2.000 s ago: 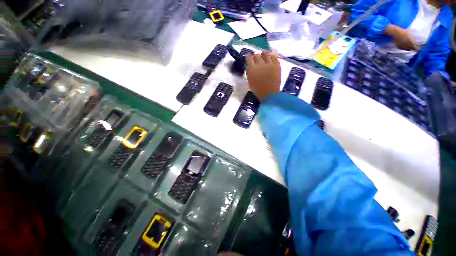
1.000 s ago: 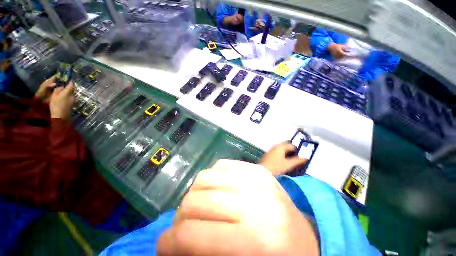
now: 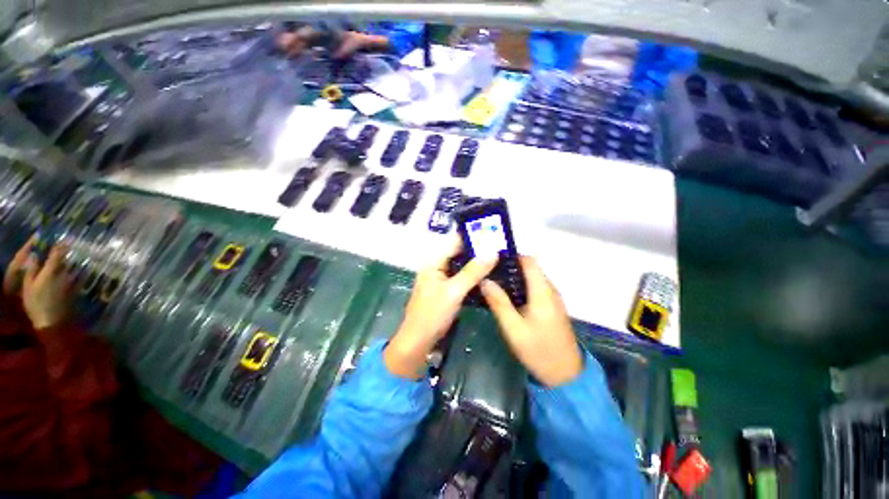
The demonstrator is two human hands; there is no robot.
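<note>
A black keypad phone [image 3: 494, 244] with a lit white and blue screen is held upright between my two hands, above the white board's front edge. My left hand [image 3: 435, 300] grips its left side, thumb near the keys below the screen. My right hand [image 3: 534, 317] grips its lower right side. Dark keypad phones [image 3: 369, 195] lie in two rows on the white board [image 3: 575, 234]. A white-keyed yellow phone [image 3: 652, 305] lies at the board's right end.
A blister tray [image 3: 322, 336] with black and yellow-framed phones is at the left. A person's hands [image 3: 44, 283] are at the far left. Multi-pocket trays [image 3: 575, 130] stand at the back. A green-ended battery [image 3: 683, 390] and orange-red battery [image 3: 691, 472] lie at the lower right.
The phone has moved from the board's right part to the centre, in front of me. My left hand has come away from close to the camera and now holds it with my right hand.
</note>
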